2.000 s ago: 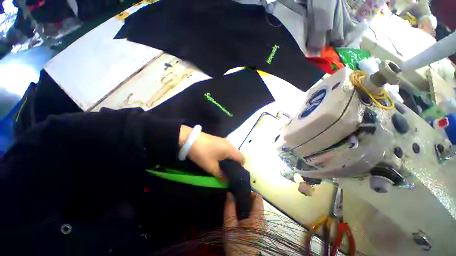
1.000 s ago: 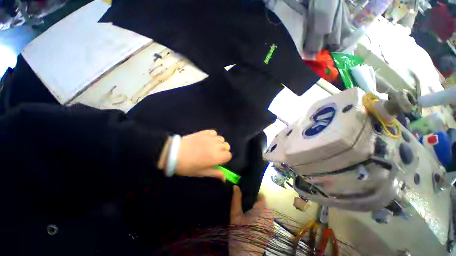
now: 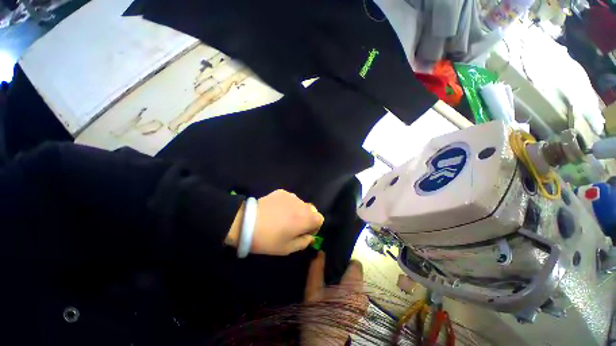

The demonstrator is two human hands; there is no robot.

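A black garment panel [image 3: 270, 138] lies before the machine head. My left hand [image 3: 280, 223], with a white bangle, pinches the panel at a bright green strip [image 3: 317, 242]; only a short end of the strip shows past the fingertips. My right hand [image 3: 332, 297] is at the bottom, thumb and finger either side of a dark fold of the panel; strands of hair partly hide it. The sewing machine head [image 3: 439, 182] stands just right of the cloth. Its needle area is hidden.
A second black panel [image 3: 304, 40] with green lettering lies at the far side of the white board [image 3: 101, 54]. Scissors with orange handles [image 3: 439, 328] lie below the machine head. Red and green plastic [image 3: 473, 88] and grey cloth [image 3: 446, 30] are beyond.
The lettered near panel has been turned or folded, hiding its lettering. My left hand moved off the dark fold, then slightly down along the green strip. The view has shifted.
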